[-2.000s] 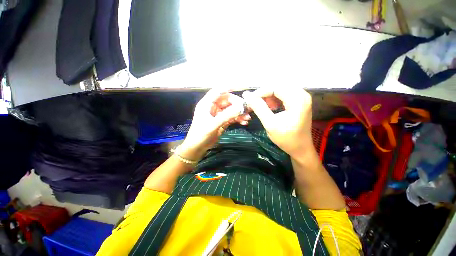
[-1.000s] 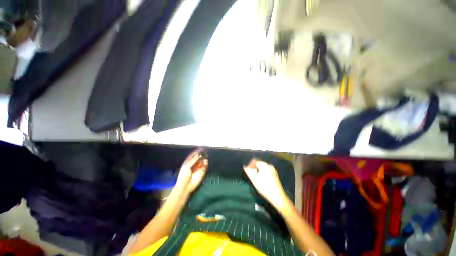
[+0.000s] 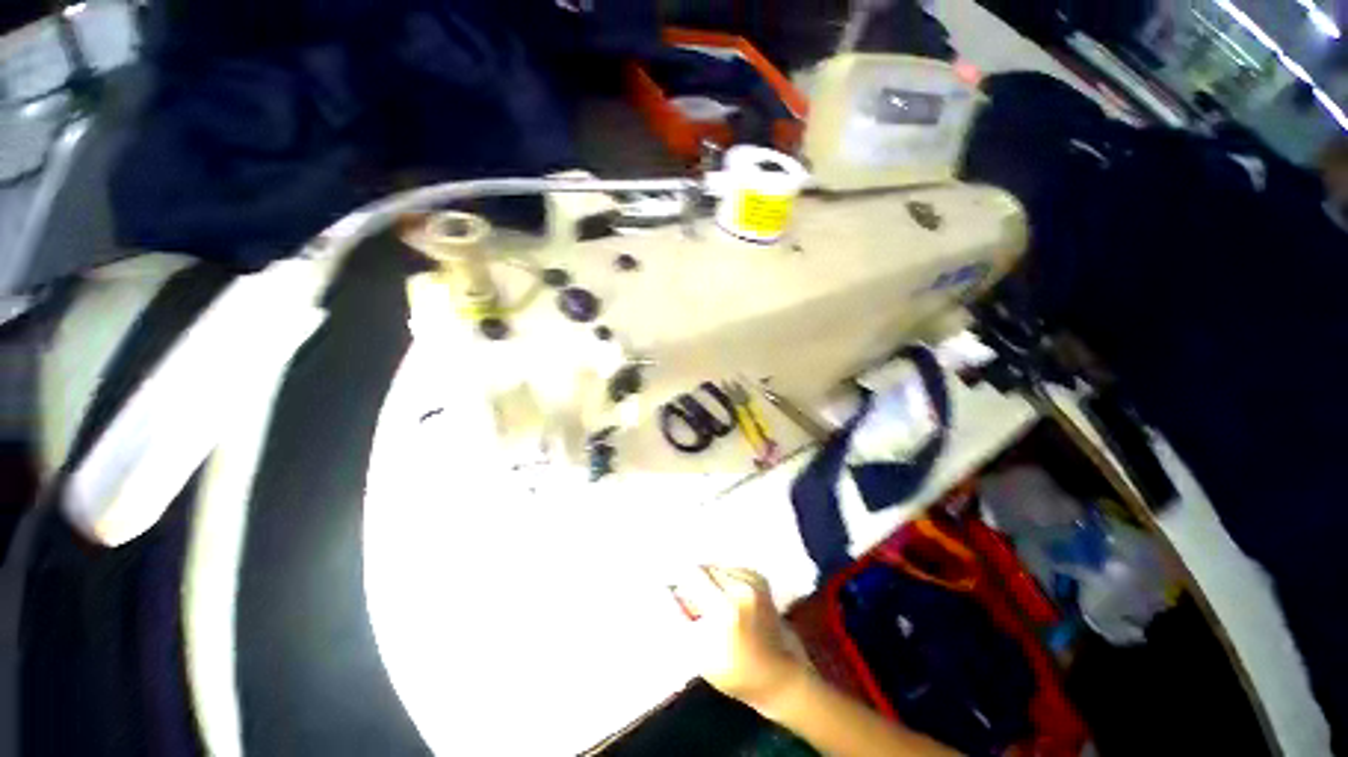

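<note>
My right hand is over the front edge of the white machine table, partly washed out by glare. Its fingers point left, and I cannot tell if they hold anything. My left hand is not in view. The cream sewing machine head lies across the middle, and its needle area is lost in glare and blur. A dark curved band lies on the table at the left, with more dark cloth beside it.
Black-handled scissors, yellow-handled snips and a navy scrap lie right of the glare. A thread cone stands behind the head. A white lamp-like shape is at left. A red basket holds dark cloth below.
The view has swung up and tilted, bringing the whole machine head into sight. My right hand has moved up from my lap to the table edge. My left hand has left the picture.
</note>
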